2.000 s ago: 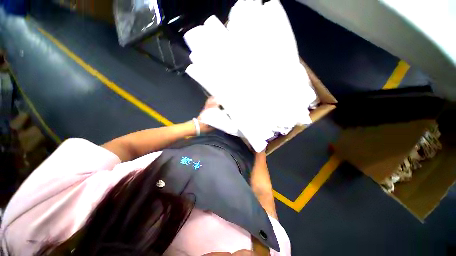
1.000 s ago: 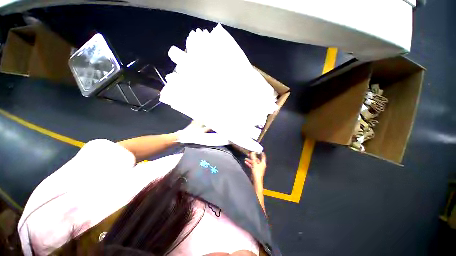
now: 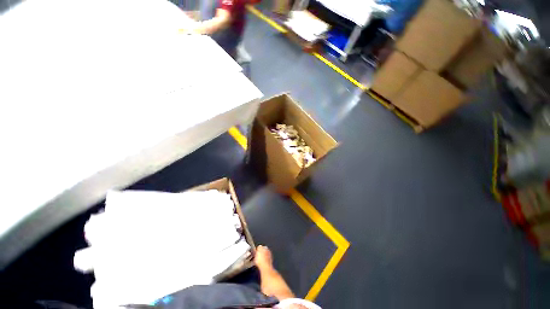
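Observation:
The brown bundle carton (image 3: pixel 241 220) stands open at lower left. White sheet bundles (image 3: pixel 163 241) fill it and stick far out over its left side, their ends overlapping. My right hand (image 3: pixel 263 258) is at the carton's near right corner, touching or very close to it. It is small and blurred, so its grip cannot be told. My left hand is not in view. The dark grey apron (image 3: pixel 223 296) shows at the bottom edge, against the near side of the bundles.
A large white table (image 3: pixel 120 90) fills the upper left. An open scrap carton (image 3: pixel 283 163) with crumpled tan pieces stands by its corner. Stacked brown cartons (image 3: pixel 422 72) stand at upper right. A person in a dark red top (image 3: pixel 232 15) is beyond the table. Yellow lines (image 3: pixel 319 223) mark the floor.
The view has swung right, bringing the stacked cartons and the person into sight. My left hand has left the picture. My right hand's fingers, apart before, are now blurred at the carton's corner.

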